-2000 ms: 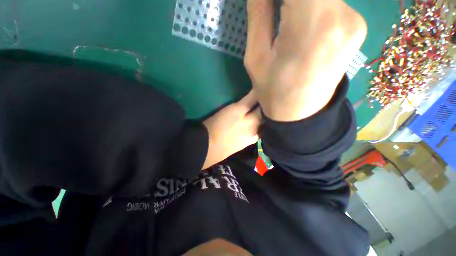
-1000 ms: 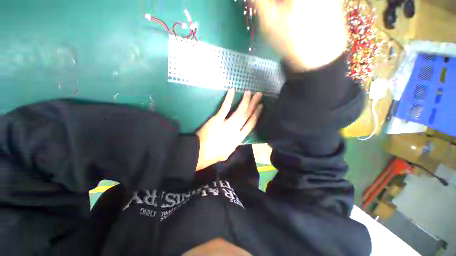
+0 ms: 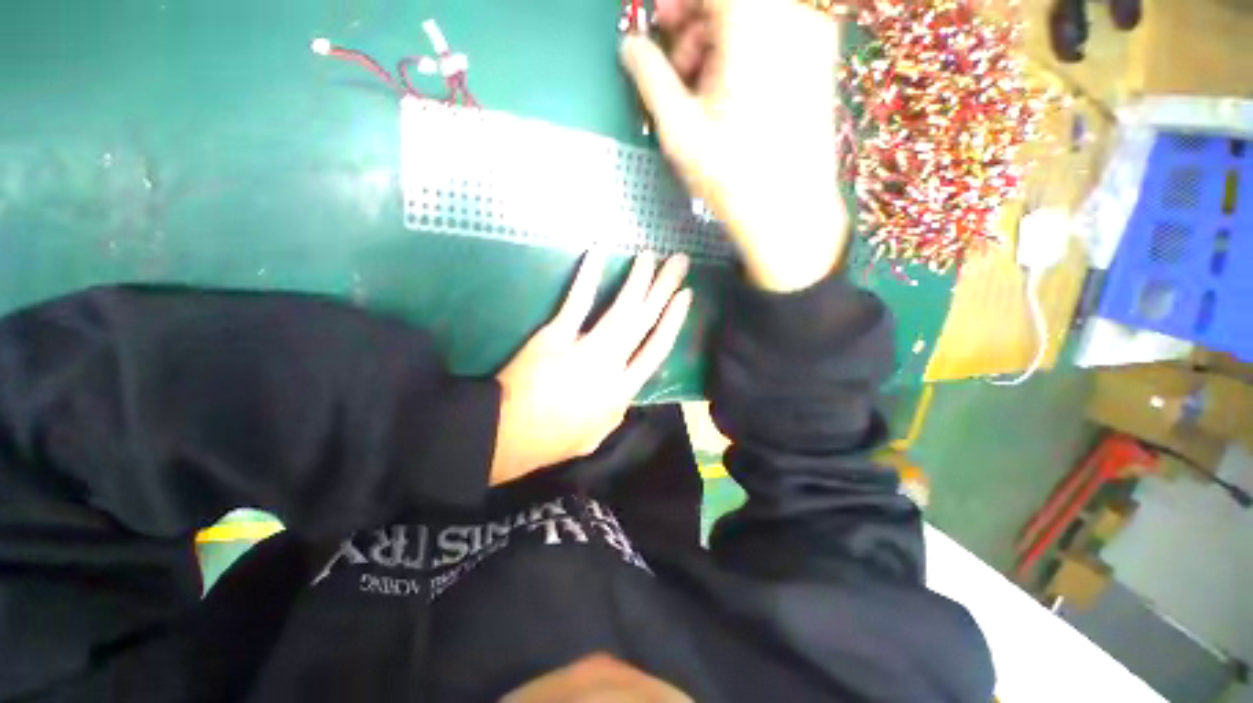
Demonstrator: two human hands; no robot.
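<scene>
A long silver-white dotted strip (image 3: 529, 176) lies flat on the green mat, its middle whitened by glare. Several red and dark lead wires with white ends (image 3: 437, 72) sit at its far left corner. My left hand (image 3: 584, 364) lies palm down, fingers spread, with fingertips at the strip's near edge. My right hand (image 3: 756, 131) is over the strip's right part, hiding its end. Its fingers are curled at the top edge around a small red-and-white wired component (image 3: 634, 17), partly hidden. A tangled heap of wired components (image 3: 941, 137) lies right of this hand.
A white adapter (image 3: 1044, 236) with a cable sits on the wooden bench edge at right. A blue slotted crate (image 3: 1182, 240) stands beyond it. Black parts (image 3: 1072, 30) are at the top right. Cardboard and a red object (image 3: 1092, 497) are on the floor at lower right.
My left hand has spread flat at the strip's near edge. My right hand has moved off the strip's middle towards the far side. The strip and heap now show more fully.
</scene>
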